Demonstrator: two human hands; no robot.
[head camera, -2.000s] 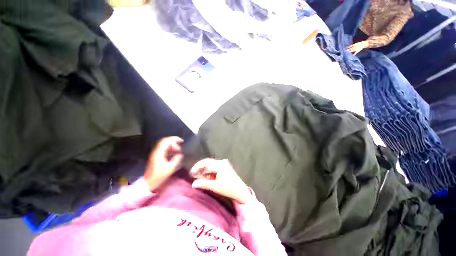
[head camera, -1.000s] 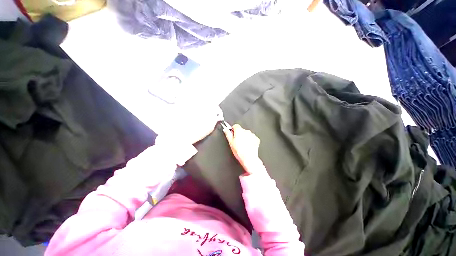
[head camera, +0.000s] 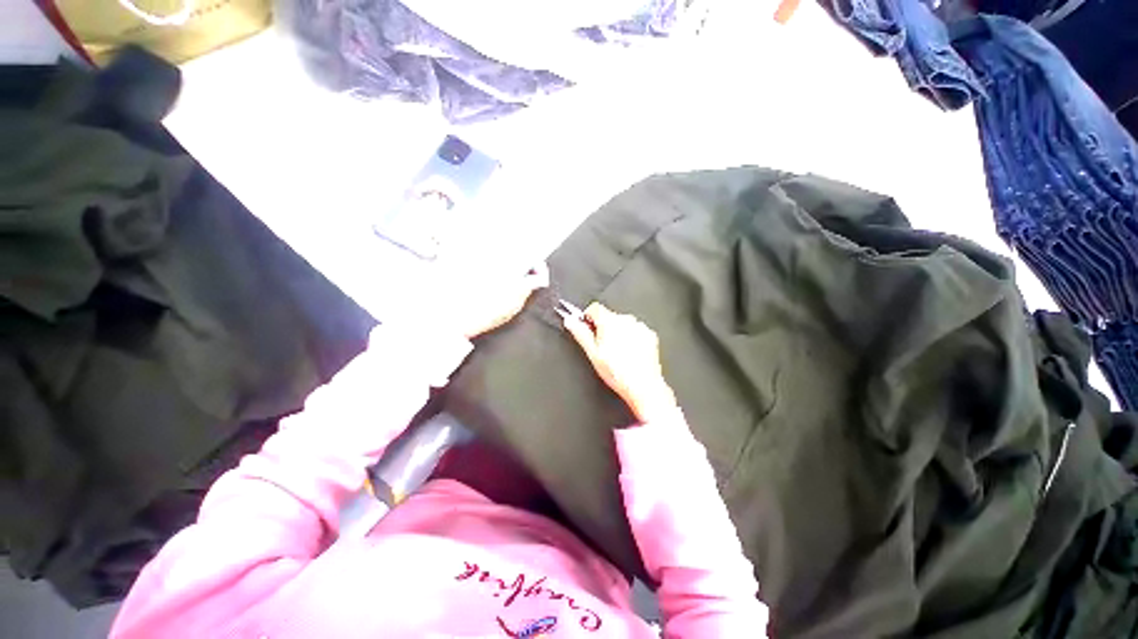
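An olive-green garment (head camera: 749, 362) lies crumpled over the white table and hangs over its front edge. My left hand (head camera: 505, 303) holds the garment's left edge between its fingers, beside the table edge. My right hand (head camera: 618, 356) rests over the cloth just right of it, closed on small thread snips (head camera: 565, 308). Only their metallic tip shows, pointing at the edge near my left fingertips. A pale zipper (head camera: 1060, 459) shows on the cloth at the far right. Any loose thread is too fine to see.
A smartphone (head camera: 439, 197) lies on the white table (head camera: 674, 119) beyond my hands. A grey plastic bag (head camera: 437, 63) is behind it. Folded jeans (head camera: 1061, 187) stand at the upper right. A dark green pile (head camera: 112, 337) fills the left. A yellow bag (head camera: 187, 31) is at the upper left.
My hands have moved from near my body up to the garment's left edge, and the snips now show. The view has shifted, and the other person is out of it.
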